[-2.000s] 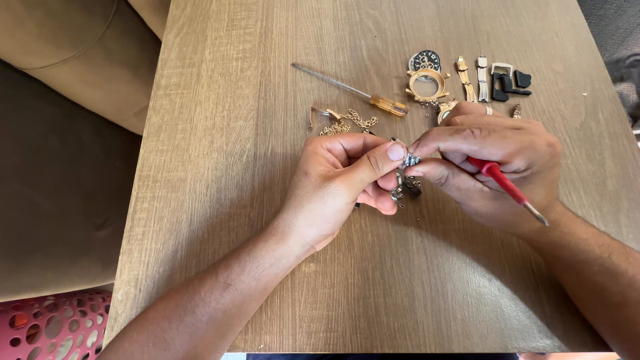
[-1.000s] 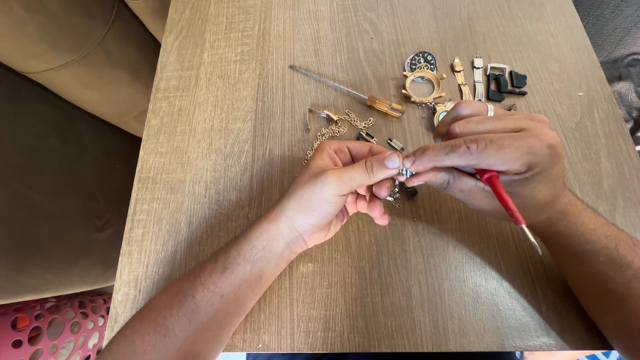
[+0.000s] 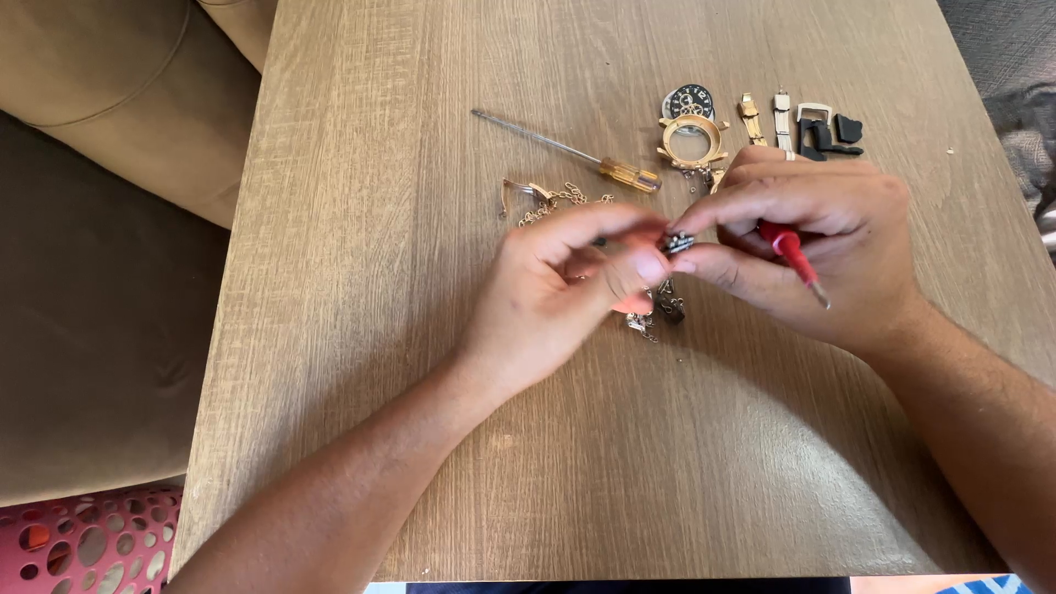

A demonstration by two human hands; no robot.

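Note:
Between the fingertips of both hands is a small dark metal piece, perhaps watch bracelet links. My left hand pinches it from the left with thumb and fingers. From the right, the thumb and forefinger of my right hand hold it too. A red-handled screwdriver is tucked in my right hand, its metal tip pointing down and right. Beneath the hands lie silver chain and metal links, partly covered. Just above my left hand lies a gold-coloured chain with a clasp.
A screwdriver with an amber handle lies behind the hands. Farther back are a gold watch case, a black watch dial, gold and silver clasps, and black pieces. A sofa borders the wooden table at left.
The fingers have shifted around the small metal piece, which stays between both hands. The red screwdriver remains in my right hand.

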